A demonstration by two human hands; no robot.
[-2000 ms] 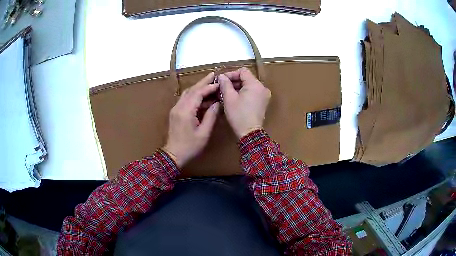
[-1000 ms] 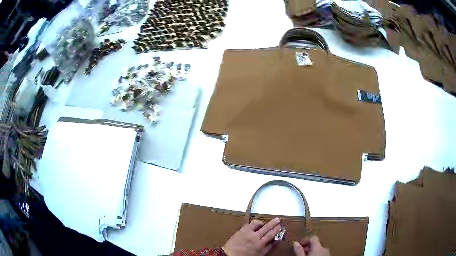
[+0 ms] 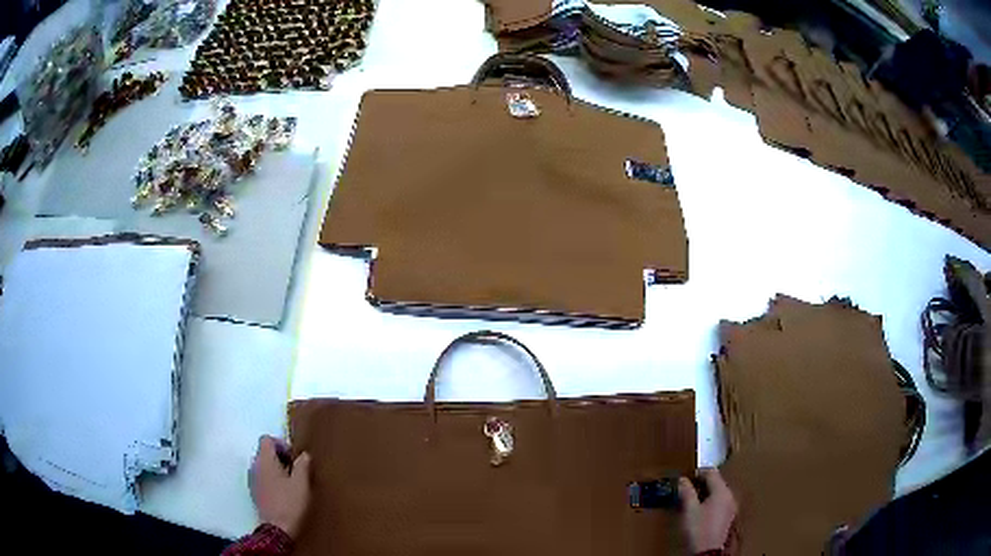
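Note:
A brown bag panel (image 3: pixel 391 478) lies at the near edge of the table, its lower part cut off by the picture's edge. Its arched handle (image 3: pixel 489 339) points away from me. A small shiny wrapped fitting (image 3: pixel 499 439) sits below the handle. A black label (image 3: pixel 654 494) is at the right. My left hand (image 3: pixel 283 487) holds the panel's left edge. My right hand (image 3: pixel 709 510) holds the right edge, its fingertips at the label.
A finished panel stack (image 3: pixel 511 206) lies beyond. A white backing panel stack (image 3: pixel 92 358) is at left, near wrapped fittings (image 3: pixel 207 163) on a grey board (image 3: pixel 255 272). A loose brown panel stack (image 3: pixel 815 413) is at right. Dark fittings (image 3: pixel 283 46) and more brown pieces (image 3: pixel 837 119) lie farther back.
My hands have moved apart from the middle below the handle to the panel's two side edges. The fitting now shows uncovered. The view has lifted and then shifted right.

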